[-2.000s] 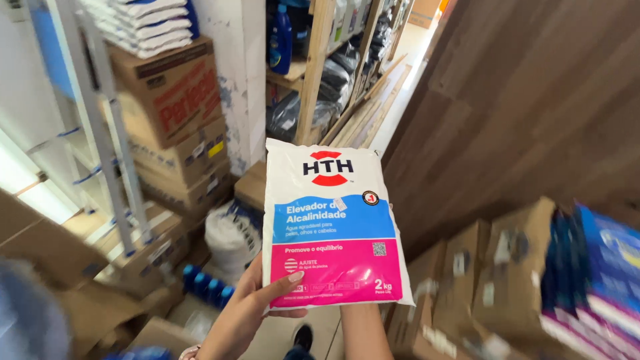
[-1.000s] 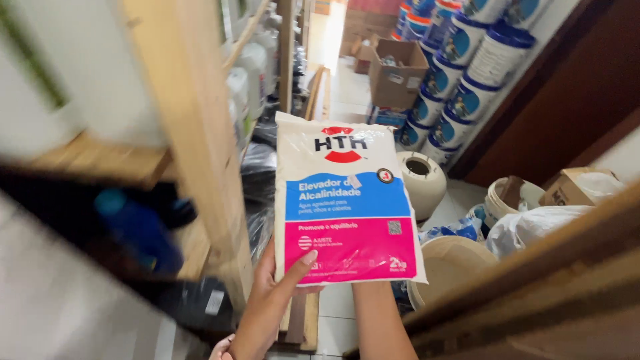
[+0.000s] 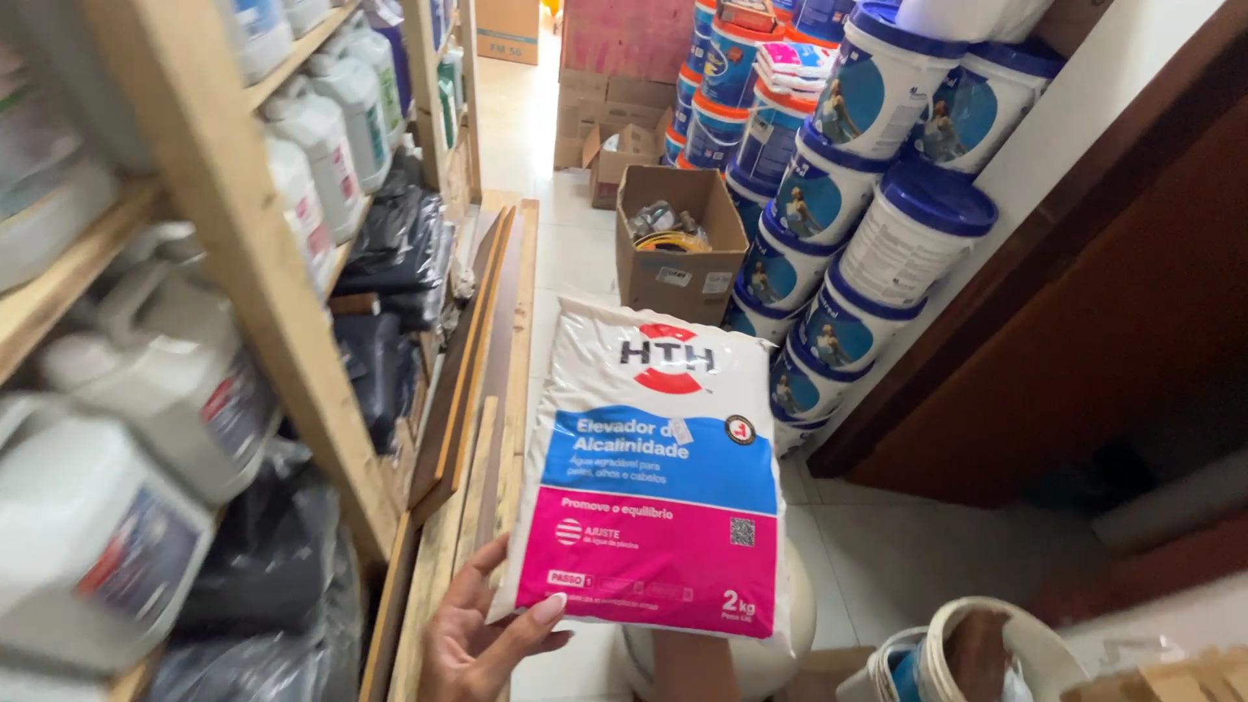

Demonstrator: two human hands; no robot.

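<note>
An HTH plastic bag of pool alkalinity product [image 3: 663, 478], white, blue and pink, is held up at the centre of the head view with its printed front facing me. My left hand [image 3: 497, 624] grips its lower left corner, thumb on the front and fingers behind. My right hand [image 3: 694, 668] comes up from below behind the bag's bottom edge; only the wrist area shows, and the fingers are hidden by the bag. Behind the bag's lower part is a rounded cream-coloured vessel [image 3: 799, 595].
Wooden shelving [image 3: 263, 263] with plastic jugs [image 3: 97, 526] lines the left. Planks [image 3: 468, 390] lie along its foot. Ahead stand an open cardboard box [image 3: 680, 283] and stacked blue-lidded buckets [image 3: 829, 322]. Open buckets [image 3: 1004, 624] stand lower right, near a dark brown door [image 3: 1024, 370].
The view has swung from stacked boxes and a ladder to the aisle with the bucket stacks. The bag has stayed in my hands throughout.
</note>
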